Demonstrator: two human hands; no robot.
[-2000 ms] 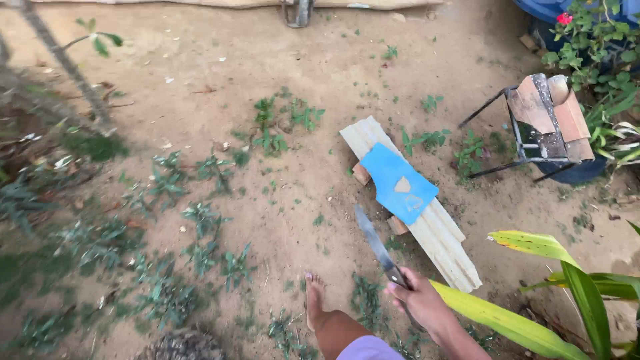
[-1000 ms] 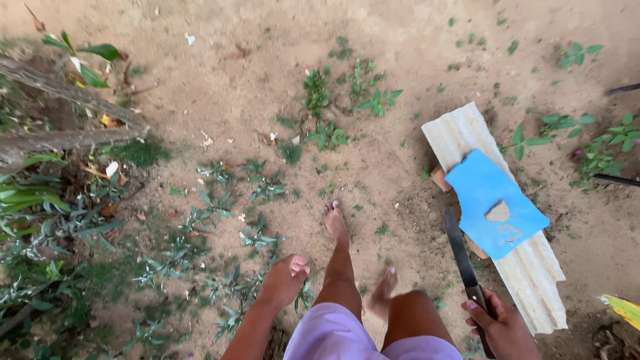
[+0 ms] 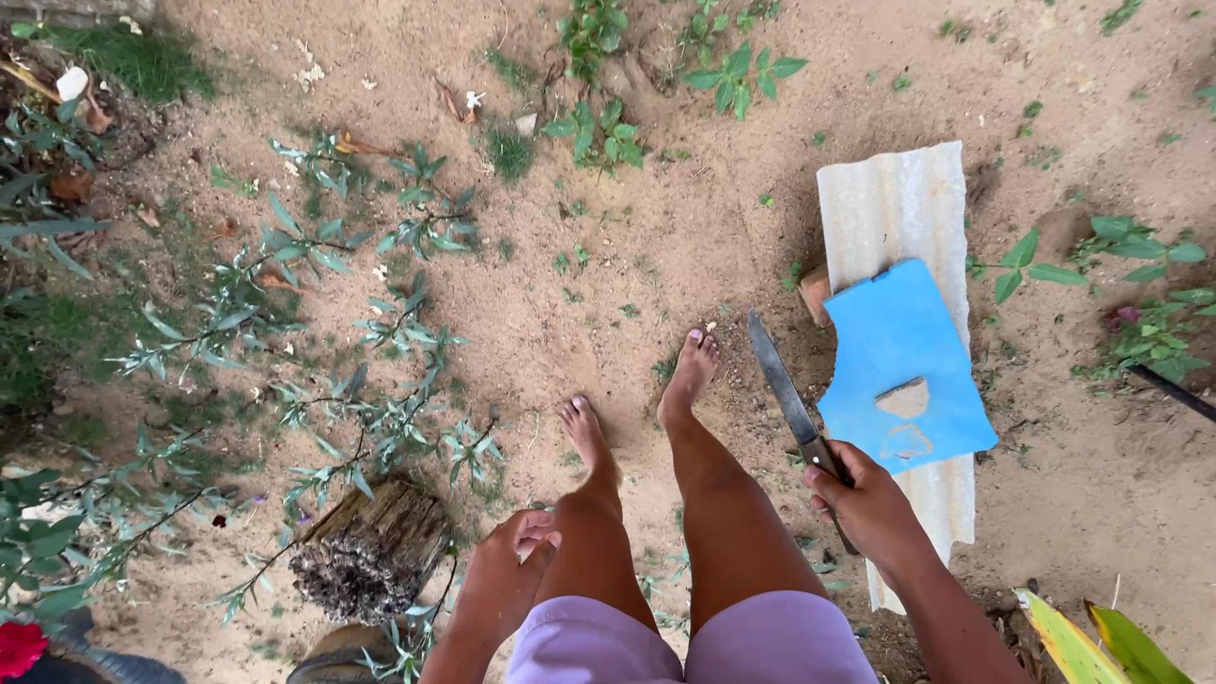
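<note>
My right hand (image 3: 860, 499) grips the dark handle of a kitchen knife (image 3: 782, 385), its blade pointing up and to the left over the sand. Just right of the blade, a blue sheet piece (image 3: 893, 332) lies on a strip of corrugated roofing (image 3: 893, 204). A flat stone-like shard (image 3: 903, 399) rests on the blue sheet, above a pale scraped mark. My left hand (image 3: 513, 565) hangs beside my left knee with its fingers loosely curled and nothing seen in it. A brick piece (image 3: 815, 294) shows at the roofing strip's left edge.
My bare feet stand on sandy ground (image 3: 589, 313). A cut log (image 3: 375, 546) lies at lower left among leafy weeds (image 3: 408, 323). Long yellow-green leaves (image 3: 1073, 646) reach in at lower right, and a dark rod (image 3: 1173, 391) enters from the right edge.
My left hand, not visible two seconds ago, has come into view. The knife stays in my right hand, and the shard stays on the blue sheet. The view has shifted strongly.
</note>
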